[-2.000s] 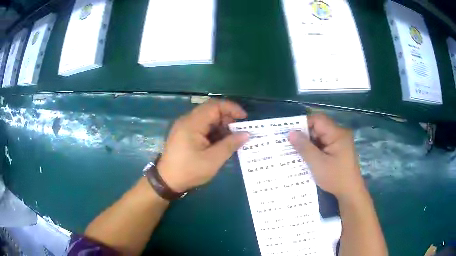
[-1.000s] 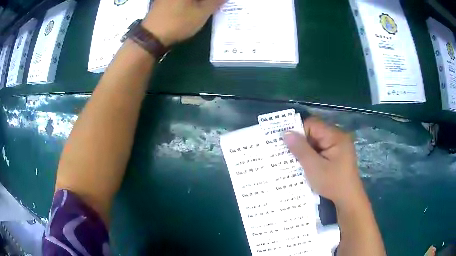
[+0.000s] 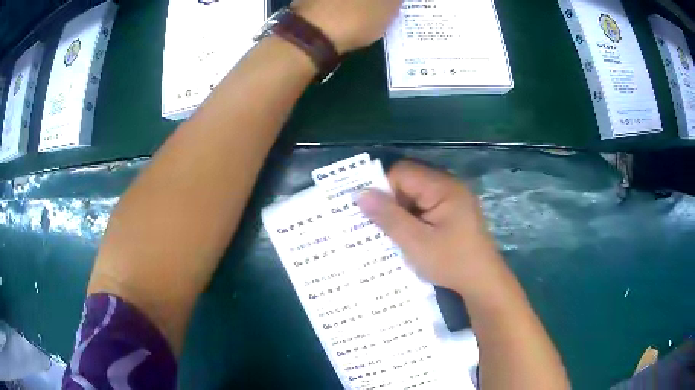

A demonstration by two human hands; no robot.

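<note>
A long white label sheet [image 3: 354, 293] with two columns of small printed labels hangs over the green bench. My right hand [image 3: 438, 221] pinches its upper right edge, thumb on top. One label [image 3: 343, 174] sticks up past the sheet's top edge at the right column. My left hand [image 3: 350, 23] reaches forward over the belt at the top edge of the picture. Its fingertips are at the upper left side of a white printed box [image 3: 448, 49] and are partly cut off, so whether they hold a label cannot be seen. The box lies flat.
More white boxes, some with a yellow-and-blue emblem, stand spaced on the dark green belt [image 3: 541, 114], at the left [image 3: 72, 84] and right [image 3: 616, 68]. The belt's near edge crosses above a worn green bench [image 3: 564, 213]. Pale cloth shows at the lower left.
My left hand left the sheet, reached over the belt and has moved right along with a box. The boxes near it shifted right over the last second. My right hand and the sheet moved left.
</note>
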